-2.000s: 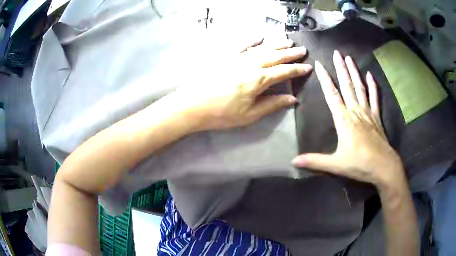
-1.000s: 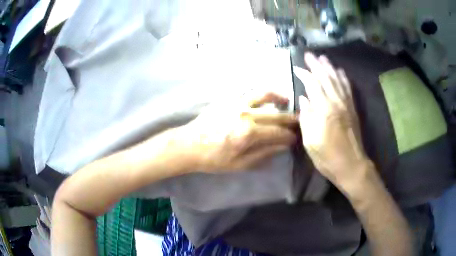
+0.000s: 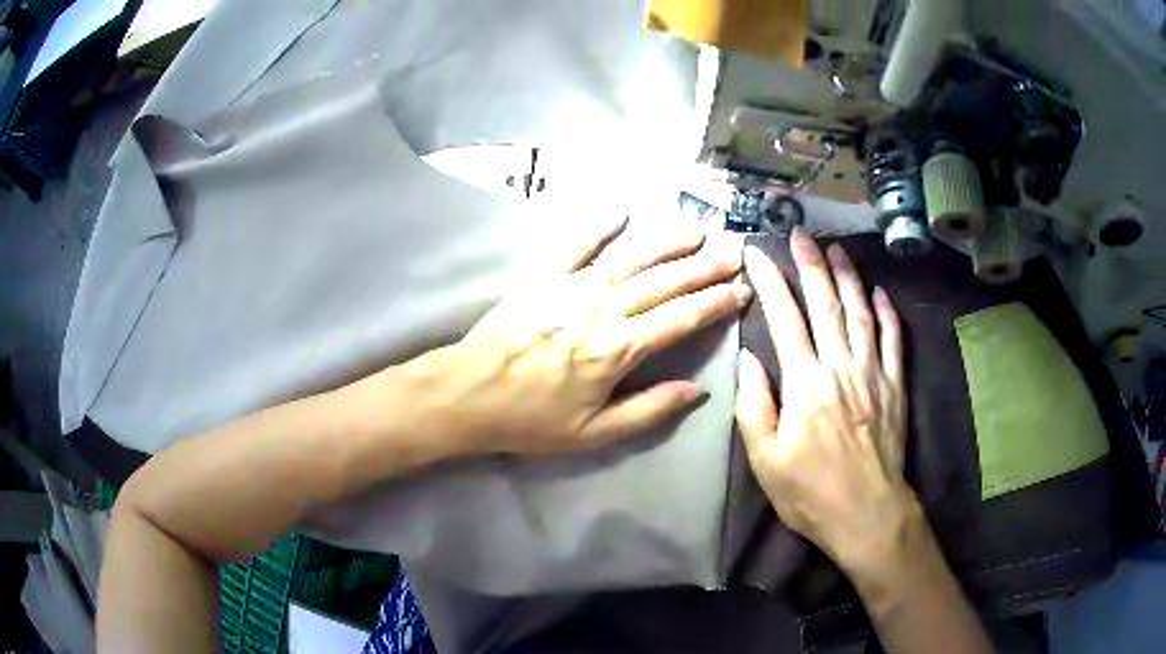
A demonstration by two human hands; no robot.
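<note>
A light grey cloth panel (image 3: pixel 307 268) covers the left and middle of the work area. A dark brown-grey panel (image 3: pixel 933 383) joins it on the right along a straight seam (image 3: pixel 731 486). A yellow-green patch (image 3: pixel 1033 401) lies on the dark panel. My left hand (image 3: pixel 575 345) lies flat on the light panel, fingers spread, fingertips close to the seam. My right hand (image 3: pixel 831 409) lies flat on the dark panel just right of the seam, fingers pointing to the machine. The presser foot (image 3: pixel 744 208) is at the seam's far end, in bright glare.
The sewing machine head (image 3: pixel 997 77) with ribbed tension knobs (image 3: pixel 953 192) stands at the upper right. An orange-yellow card (image 3: pixel 729 26) is at the top. A green plastic crate (image 3: pixel 262 594) is below my left forearm. Striped clothing (image 3: pixel 399 626) shows at the bottom. Cloth pieces (image 3: pixel 64 562) are at the lower left.
Both hands, bunched at the seam one second ago, now lie flatter and farther up, near the presser foot. More of the machine head shows, and the view has shifted upward.
</note>
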